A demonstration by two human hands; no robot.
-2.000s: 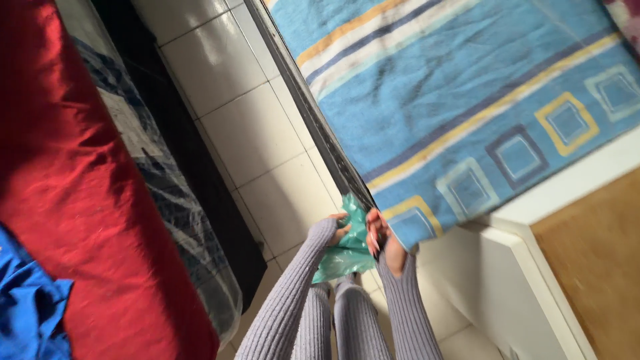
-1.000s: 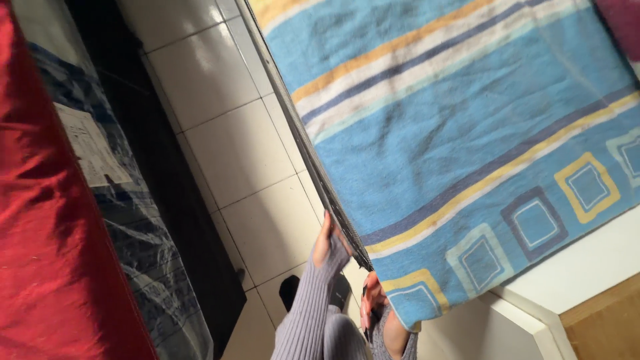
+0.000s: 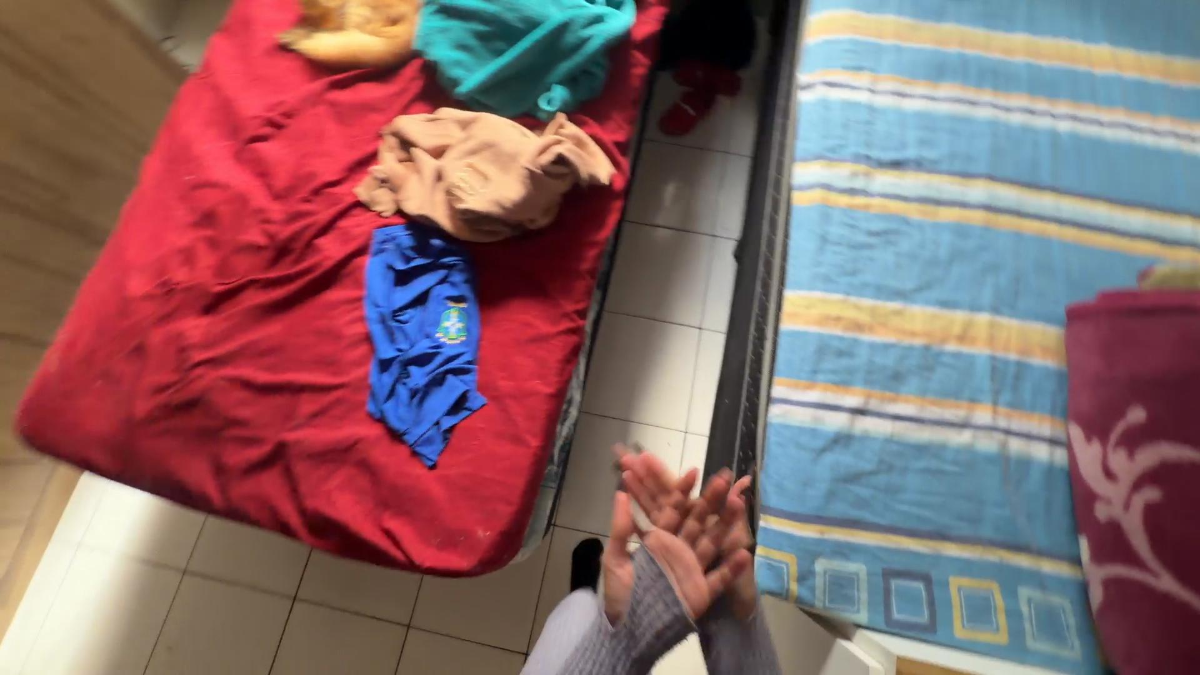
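Observation:
My left hand [image 3: 677, 561] and my right hand [image 3: 739, 583] are close together and overlap at the lower middle, over the gap between two beds. Fingers on both are spread, partly blurred, with nothing visible in them. To their right lies the corner of a blue striped bed cover [image 3: 900, 469] with a row of squares. On the red-sheeted mattress [image 3: 272, 394] at left lie a blue garment with a crest [image 3: 412, 347], a peach garment [image 3: 487, 178] and a teal garment [image 3: 534, 47].
A tiled floor strip [image 3: 656, 366] runs between the mattresses, with red footwear [image 3: 689, 108] at its far end. A yellow-orange item [image 3: 361, 28] lies at the red bed's top. A maroon patterned blanket [image 3: 1134, 469] rests on the right. Wooden furniture [image 3: 75, 187] stands at far left.
The view has swung left and shows more of the red bed. My hands have come away from the blue cover's corner and together. The green plastic seen at my hands two seconds ago is out of sight.

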